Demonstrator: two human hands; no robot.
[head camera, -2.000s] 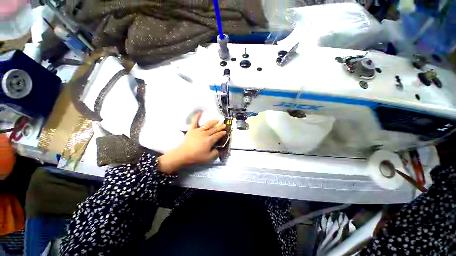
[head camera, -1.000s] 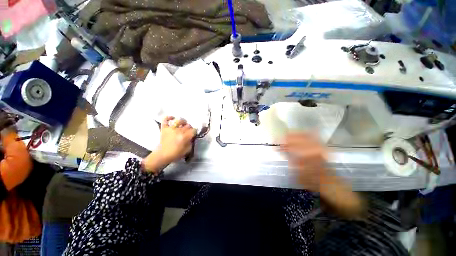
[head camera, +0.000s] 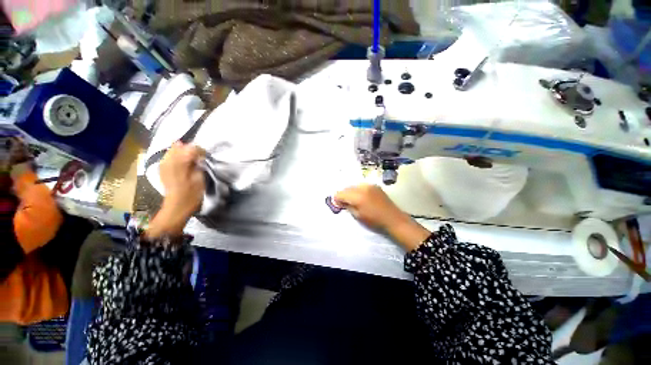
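Note:
My left hand (head camera: 183, 175) is closed on the white-lined garment piece (head camera: 246, 132), which is bunched and partly lifted at the left of the table. Dark seam strips show on it. My right hand (head camera: 362, 204) is in front of the needle area, its fingertips closed on a small dark tool (head camera: 333, 204), perhaps thread snips. The presser foot and needle area (head camera: 370, 170) of the white sewing machine (head camera: 492, 135) lies just behind my right hand. No cloth is visible under it.
A dark blue box-like machine (head camera: 89, 117) and red-handled scissors (head camera: 68, 178) are at the left. A brown fabric pile (head camera: 264, 43) lies behind. A white tape roll (head camera: 596, 246) is at the table's right end. A person's orange sleeve (head camera: 37, 207) shows at far left.
The garment has moved left, away from the needle, and is now bunched and lifted by my left hand. My right hand came in from the right and now holds a small tool.

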